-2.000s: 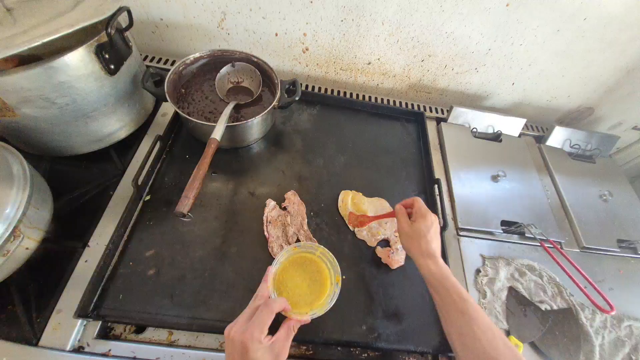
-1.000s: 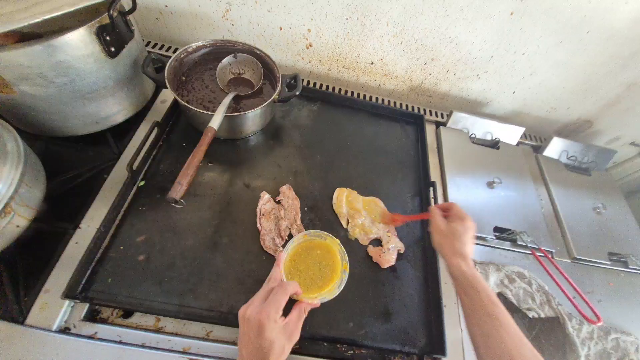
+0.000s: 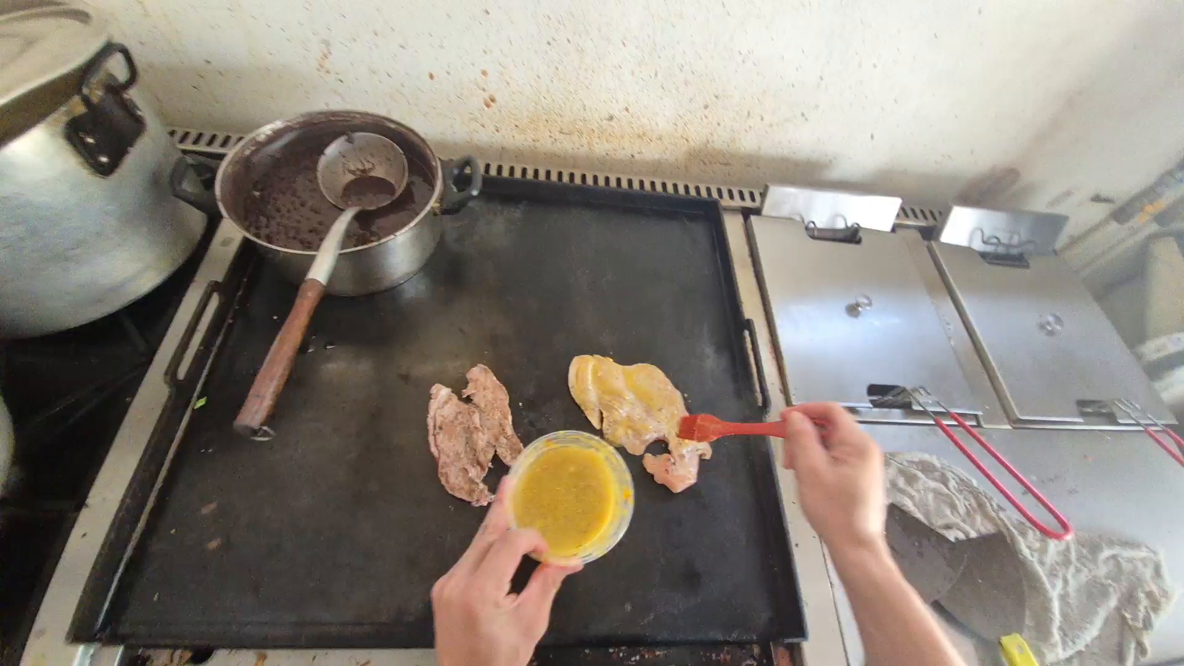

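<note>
My left hand [image 3: 499, 573] holds a clear round bowl of yellow sauce [image 3: 566, 499] above the black griddle [image 3: 351, 546]. In my right hand [image 3: 837, 472] is a red basting brush [image 3: 740, 426], its bristles at the right edge of a pale piece of meat [image 3: 629, 398] coated in yellow sauce. The lower tip of that piece looks pinker, with less sauce on it. A browner, thin piece of meat [image 3: 467, 435] lies on the griddle just left of the bowl, without visible yellow sauce.
A pot of dark beans [image 3: 388, 264] with a wooden-handled ladle [image 3: 287, 351] stands at the griddle's back left. Farther left is a large aluminium pot [image 3: 83, 222]. On the right are steel lids [image 3: 860, 314], a red-handled basket [image 3: 1008, 472] and a crumpled cloth [image 3: 1082, 573].
Yellow sauce covers more of the pale meat than two seconds ago. The brush has moved from its upper part to its right edge. My left hand still holds the bowl.
</note>
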